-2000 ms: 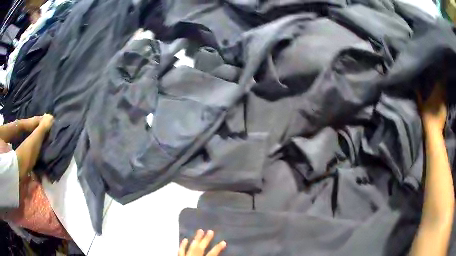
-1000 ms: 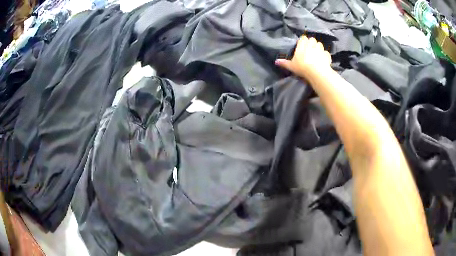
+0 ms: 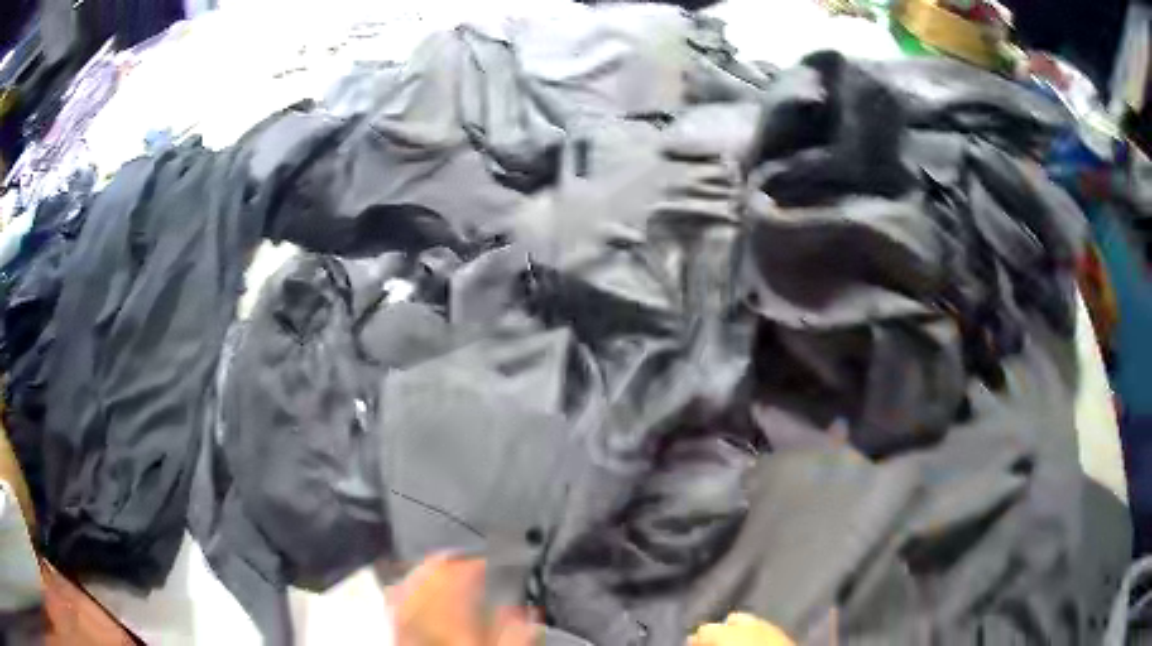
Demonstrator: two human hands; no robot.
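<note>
A heap of dark grey garments covers most of the table in front of me. A flat grey panel with dark buttons along its right side lies at the lower middle. My left hand is blurred at the bottom edge, against the lower end of this panel. My right hand is mostly cut off by the bottom edge, with only its top showing beside grey cloth. The grip of both hands is unclear.
Darker, finely creased garments lie at the left. The white table shows at lower left, near a reddish-brown shape and a pale shape at the left edge. White cloth lies at the far side. A yellowish box stands at far right.
My right arm has drawn back from the middle of the heap to the bottom edge. My left hand has come into view. The grey cloth at the middle and right has shifted and spread.
</note>
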